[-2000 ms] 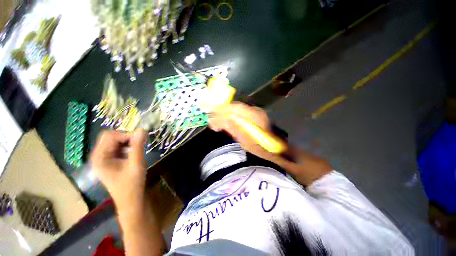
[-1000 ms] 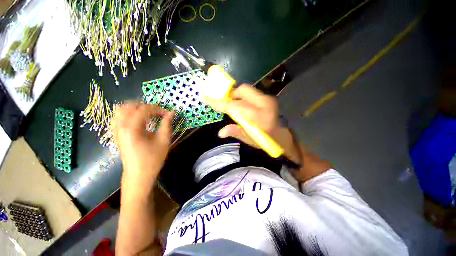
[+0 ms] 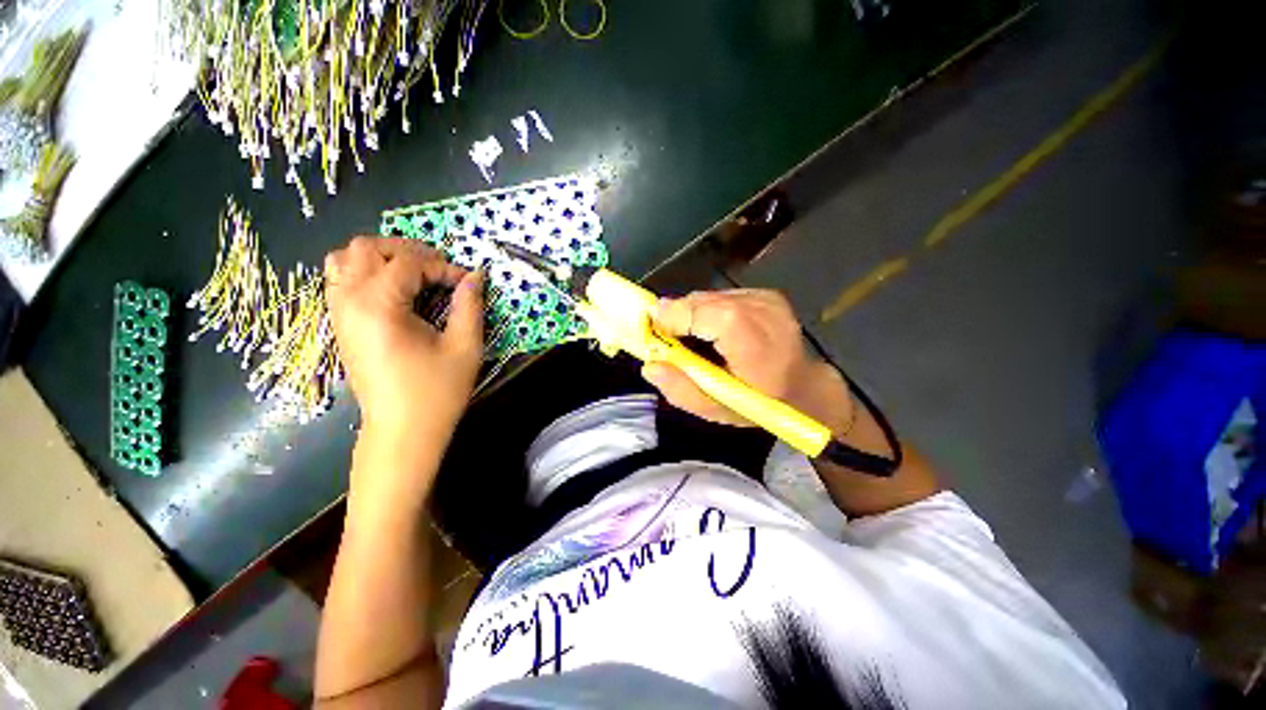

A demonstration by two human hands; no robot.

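The green PCB panel [image 3: 521, 222] with white and dark round centres lies on the dark green mat. My right hand [image 3: 743, 354] grips the yellow soldering iron [image 3: 722, 388]; its dark tip points left over the middle of the panel. My left hand [image 3: 410, 326] is over the panel's left part, thumb and fingers brought together near its surface. Whether a wire is between the fingertips cannot be made out. Thin lead wires [image 3: 299, 333], yellow and white, lie in loose piles left of my left hand. Some wires show along the panel's near edge.
A mass of wired boards [image 3: 319, 83] is at the far side. White scraps [image 3: 486, 153] lie beyond the panel. A spare green PCB strip [image 3: 139, 375] and a dark part block [image 3: 53, 613] are at left. The bench edge runs diagonally at right; a blue bin [image 3: 1180, 444] stands beyond.
The iron's tip has come down from beyond the panel to over its middle. My left hand has moved from the wire piles to the panel's left part. The view has shifted slightly.
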